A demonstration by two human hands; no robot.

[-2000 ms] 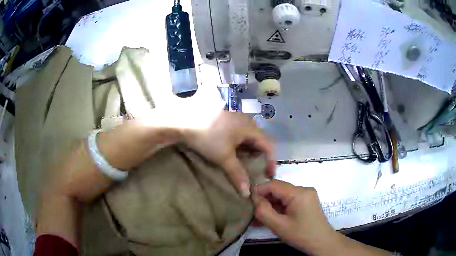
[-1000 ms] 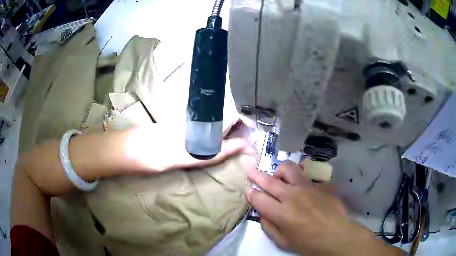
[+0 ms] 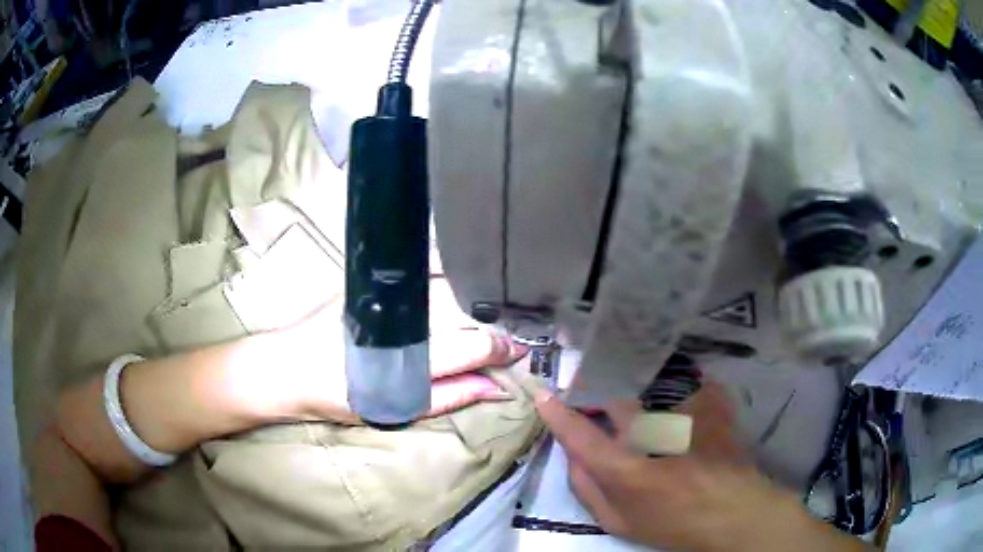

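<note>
Khaki trouser cloth point(image 3: 313, 485) lies heaped left of the needle and under my left arm. My left hand point(image 3: 458, 367) lies flat on the cloth, its fingertips just left of the presser foot point(image 3: 542, 364), partly behind the lamp. My right hand point(image 3: 636, 464) is at the right of the foot, its fingers at the cloth edge; part of it is behind the machine head and cream knob. Whether its fingers pinch the cloth is unclear. A striped strip point(image 3: 480, 498) shows along the cloth's lower edge.
The white machine head point(image 3: 539, 162) fills the upper middle. The dark lamp point(image 3: 388, 248) hangs over my left hand. A ribbed tension dial point(image 3: 830, 307) and cream knob point(image 3: 660, 433) stick out at the right. Scissors point(image 3: 852, 464) lie at the right beside a paper sheet point(image 3: 938, 334).
Both hands have moved from the cloth's front edge up to the presser foot, with the cloth edge. The view has come closer to the machine head, and my left hand now lies flatter.
</note>
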